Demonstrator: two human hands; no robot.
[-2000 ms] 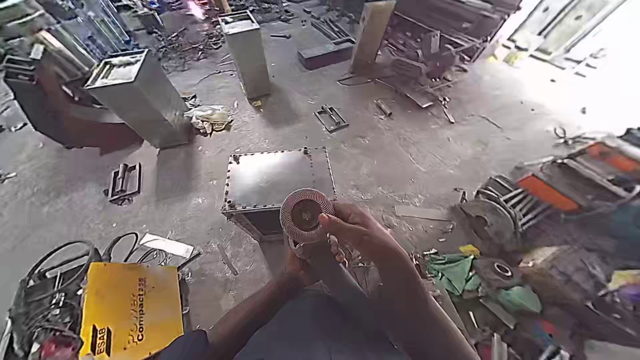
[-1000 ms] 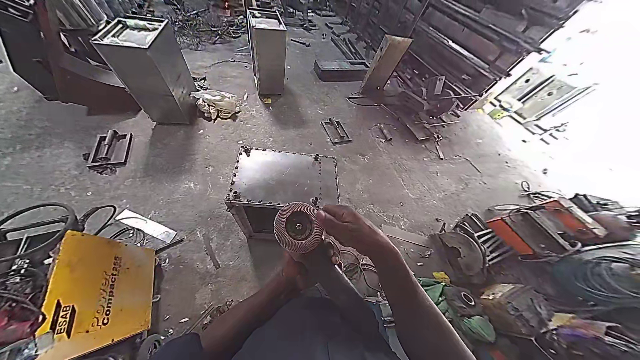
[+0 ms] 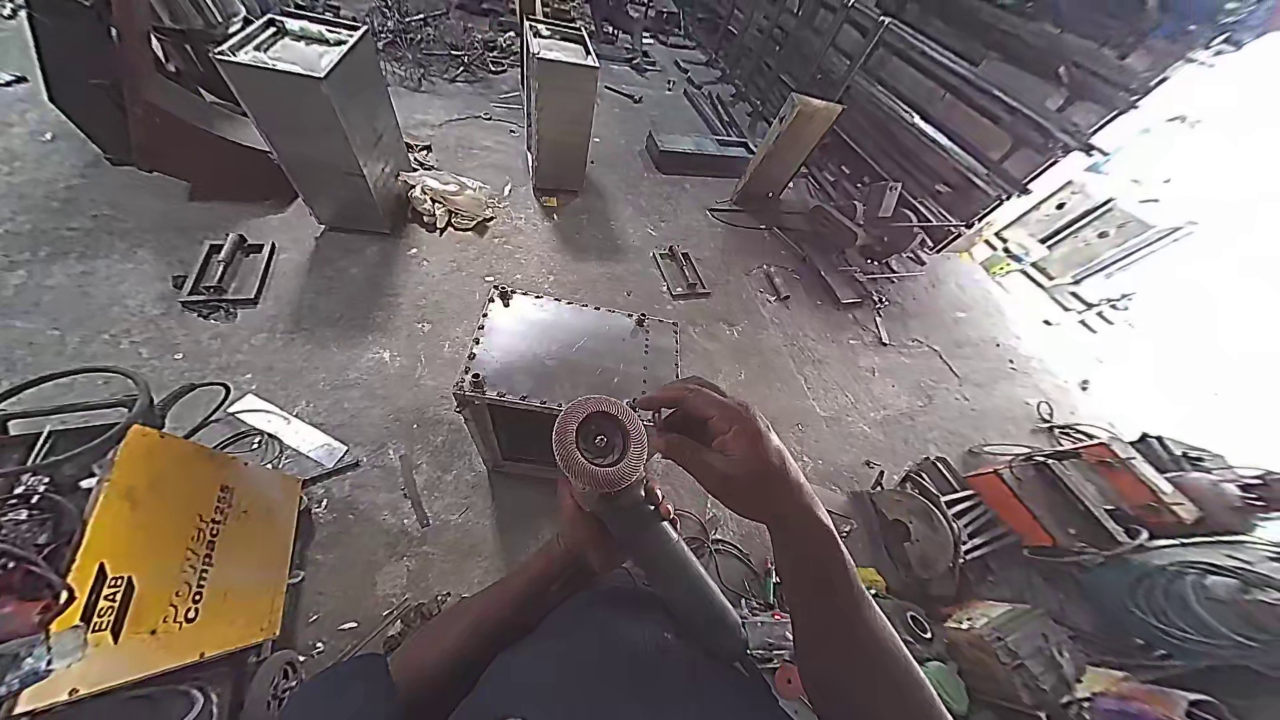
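An angle grinder (image 3: 680, 580) lies across my lap with its round brush-like wheel (image 3: 600, 445) facing up. My left hand (image 3: 592, 530) is wrapped around the grinder just below the wheel, its palm hidden beneath the tool. At the wheel's right edge is my right hand (image 3: 715, 440), with thumb and forefinger close together; whether they pinch something small there cannot be told. Just beyond the wheel stands a metal box (image 3: 560, 345) on the floor, its shiny top edged with small dark dots and short studs near the corners.
A yellow ESAB welding machine (image 3: 190, 540) stands at the lower left beside coiled cables. Tall metal boxes (image 3: 340, 130) stand farther off. Orange equipment (image 3: 1040, 500), hoses and scrap crowd the right. Small metal frames (image 3: 228, 270) lie on the concrete floor.
My right thumb and fingers have come off the top of the wheel to its right edge. My left hand keeps its hold on the grinder. The view has shifted somewhat.
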